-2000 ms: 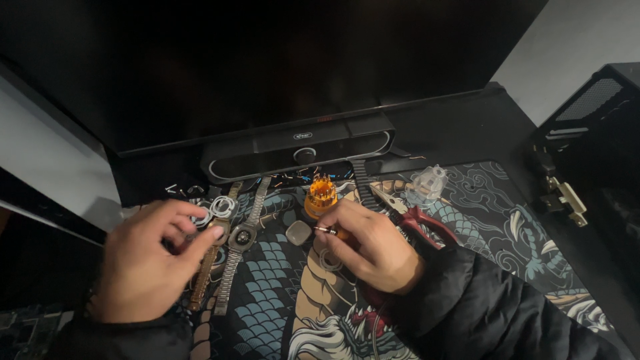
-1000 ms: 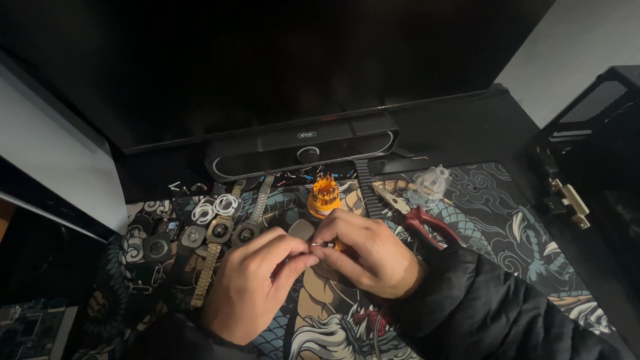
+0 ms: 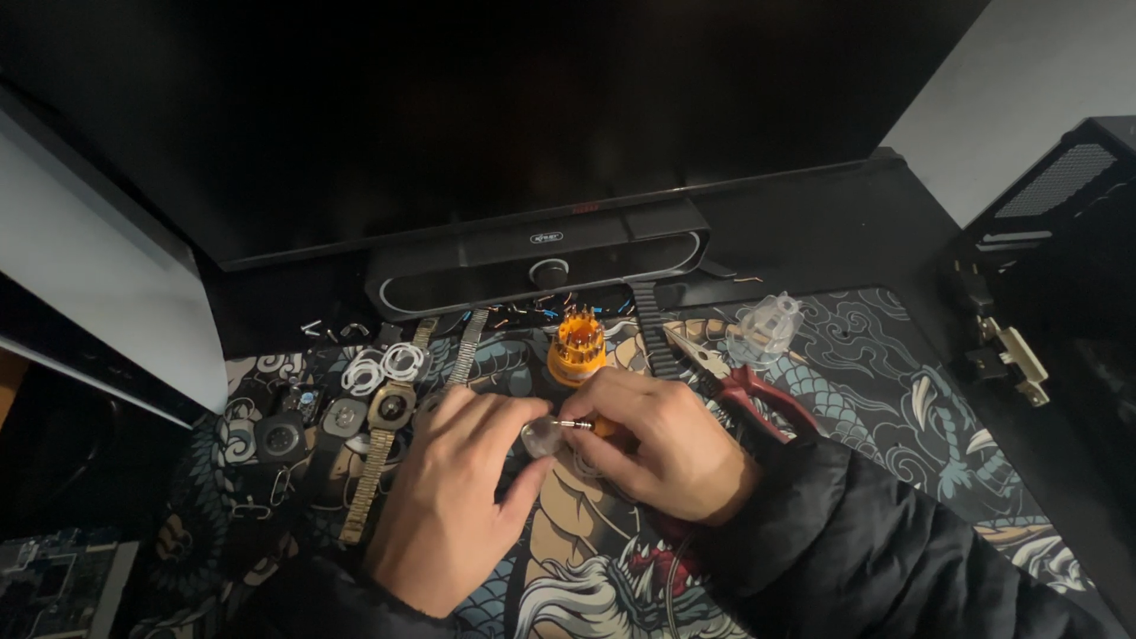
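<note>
My right hand (image 3: 661, 444) is closed on a small screwdriver (image 3: 577, 425) with an orange handle and metal shaft. The shaft points left, toward a small rounded watch part (image 3: 541, 438). That part lies between the thumb and fingers of my left hand (image 3: 461, 497), which seems to grip it by its edges. Behind my right hand stands an orange bit holder (image 3: 579, 348) full of screwdriver bits. A gold watch (image 3: 390, 406) with a metal link band lies left of my left hand. Right of the bit holder are pliers (image 3: 754, 395) with red handles.
A soundbar (image 3: 546, 266) stands under a large monitor (image 3: 497, 115). Coiled white cables (image 3: 382, 368), watch bodies (image 3: 344, 415) and a black link band (image 3: 655, 333) lie on the patterned desk mat (image 3: 896, 399). Behind the pliers is a clear plastic cover (image 3: 768, 328); a computer case (image 3: 1065, 186) stands at right.
My left hand has moved right from beside the watches to the screwdriver tip, and is now around the rounded watch part. My right hand stays closed on the screwdriver.
</note>
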